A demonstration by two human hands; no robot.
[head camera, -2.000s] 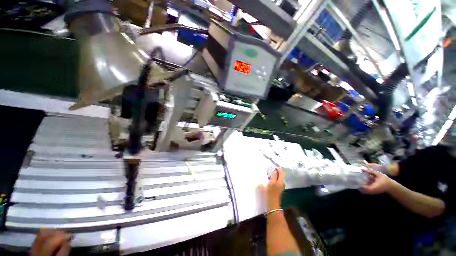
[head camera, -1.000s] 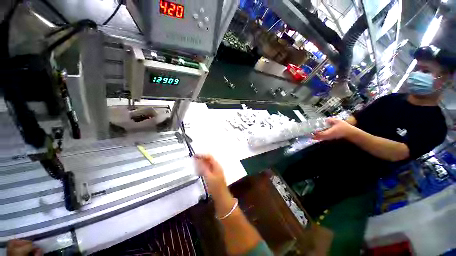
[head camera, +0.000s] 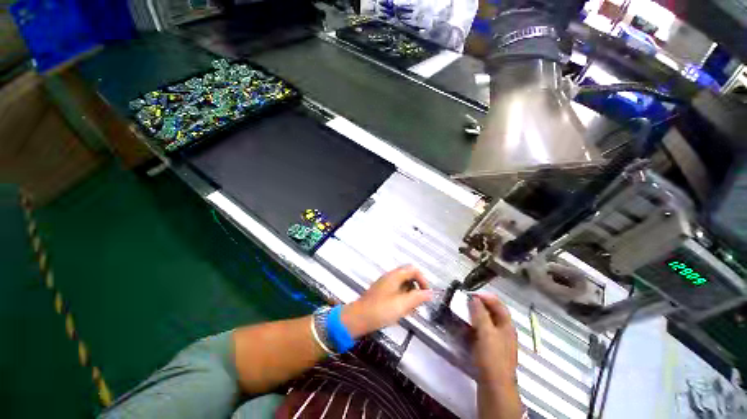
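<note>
My left hand (head camera: 391, 299), with a blue strap and pale bracelet on the wrist, reaches to the left side of the dark soldering fixture (head camera: 445, 306). A small dark spot shows between its fingers; whether it holds a piece is unclear. My right hand (head camera: 494, 331) is at the fixture's right side, with a small white part (head camera: 461, 305) at its fingertips. The dark tip of the soldering head (head camera: 477, 277) is just above and between the hands. A few green circuit boards (head camera: 305, 236) lie at the near corner of a black tray (head camera: 278, 168).
A second black tray heaped with green boards (head camera: 215, 100) is at upper left. The fume hood (head camera: 536, 123) hangs behind the soldering head. The counter (head camera: 686, 273) shows green digits at right. A thin yellowish stick (head camera: 535, 329) lies on the ribbed plate. White parts (head camera: 711, 401) lie at lower right.
The view has swung left, and the other person is out of it. My right hand has moved from the right side of the bench to the fixture, and my left hand has come up to it.
</note>
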